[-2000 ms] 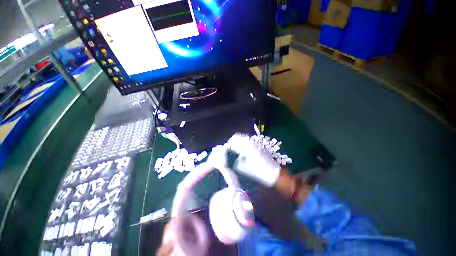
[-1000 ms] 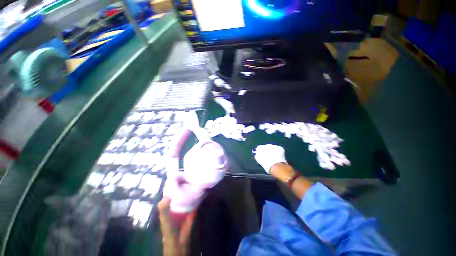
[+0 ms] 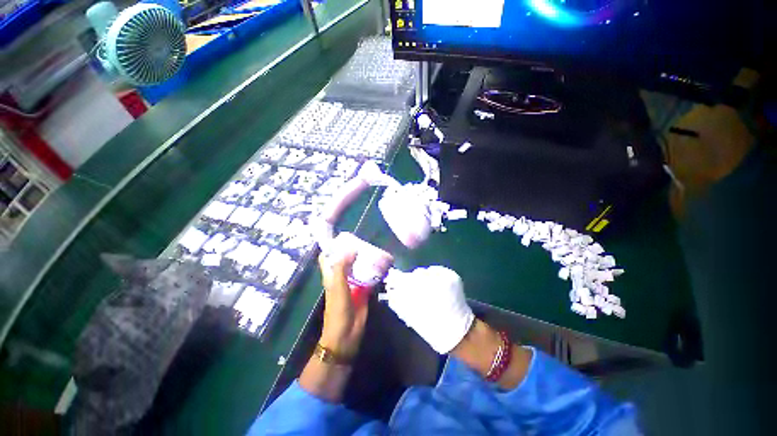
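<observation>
Pale pink and white headphones [image 3: 348,197] are held up over the bench's front edge, with one cup toward me and the other farther back to the right. My bare left hand [image 3: 342,285] grips the nearer cup from below. My gloved right hand [image 3: 430,306] is beside that cup, fingertips near its right side; a small white piece [image 3: 385,289] seems to be at its fingertips, but blur hides the detail. Loose white pieces [image 3: 588,268] lie in a curved heap on the green bench, with some more behind the farther cup.
Clear trays of white pieces [image 3: 281,204] stand left of the headphones. A dark grey bag [image 3: 141,341] lies front left. The black PC case [image 3: 528,162] sits under the monitor [image 3: 588,43]. A green fan [image 3: 145,44] stands behind the line at left.
The view has swung left. My right hand has moved from the bench in front of the loose pieces to beside the held cup. The headphones have turned, their cups now apart. The grey bag shows more fully.
</observation>
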